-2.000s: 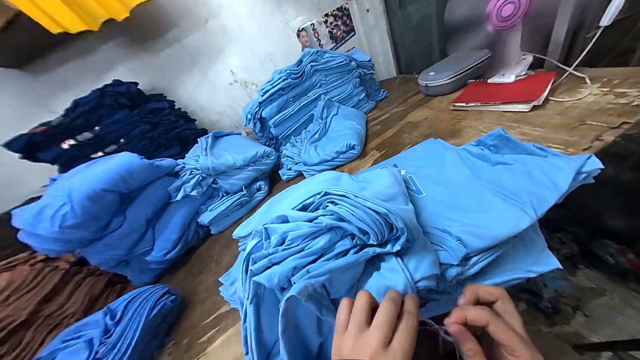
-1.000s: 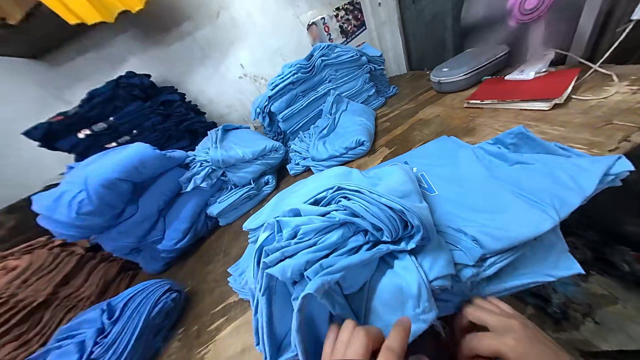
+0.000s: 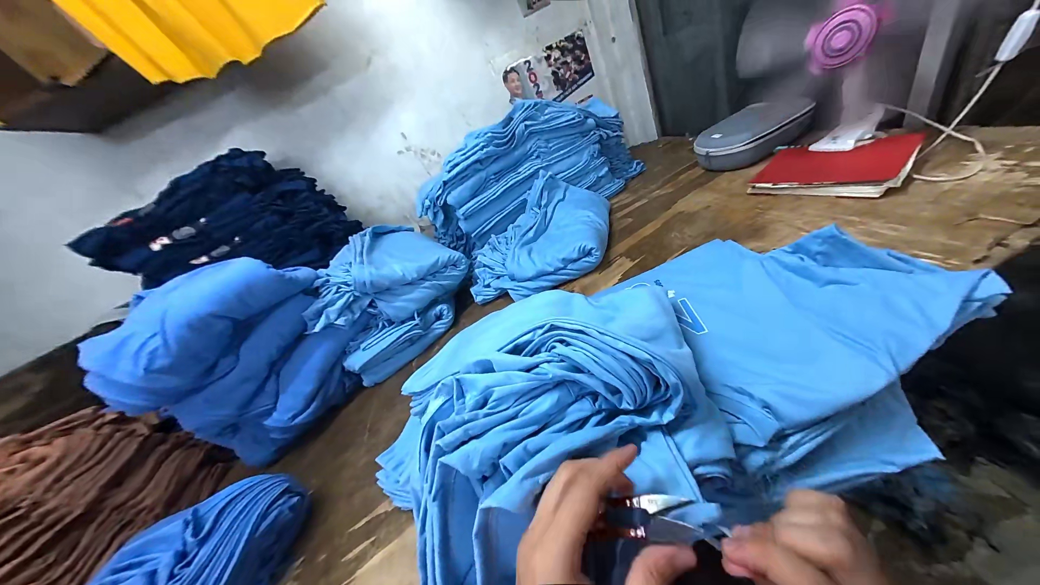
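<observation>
My left hand [image 3: 573,520] is at the bottom centre, curled around small thread snips [image 3: 650,520] with metal blades and reddish-brown handles. The blades point right, over an edge of light blue fabric. My right hand [image 3: 800,540] is just right of the tips, its thumb and forefinger pinching a bit of fabric or thread too small to tell. Above my left hand lies a folded bundle of light blue fabric [image 3: 552,382]. Flat light blue garment pieces [image 3: 812,325] with a white-outlined print spread to the right. Part of both palms is out of sight.
On the wooden table [image 3: 674,211] stand a light blue fabric stack [image 3: 528,154], navy garments [image 3: 227,211], blue bundles [image 3: 211,341] and brown fabric [image 3: 89,496]. A grey case [image 3: 751,138], a red book [image 3: 845,162] and a pink fan [image 3: 845,36] with a cable are at the back right.
The snips now show in my left hand; they were not visible in the earlier frames. My right hand's fingers have closed into a pinch near the blade tips.
</observation>
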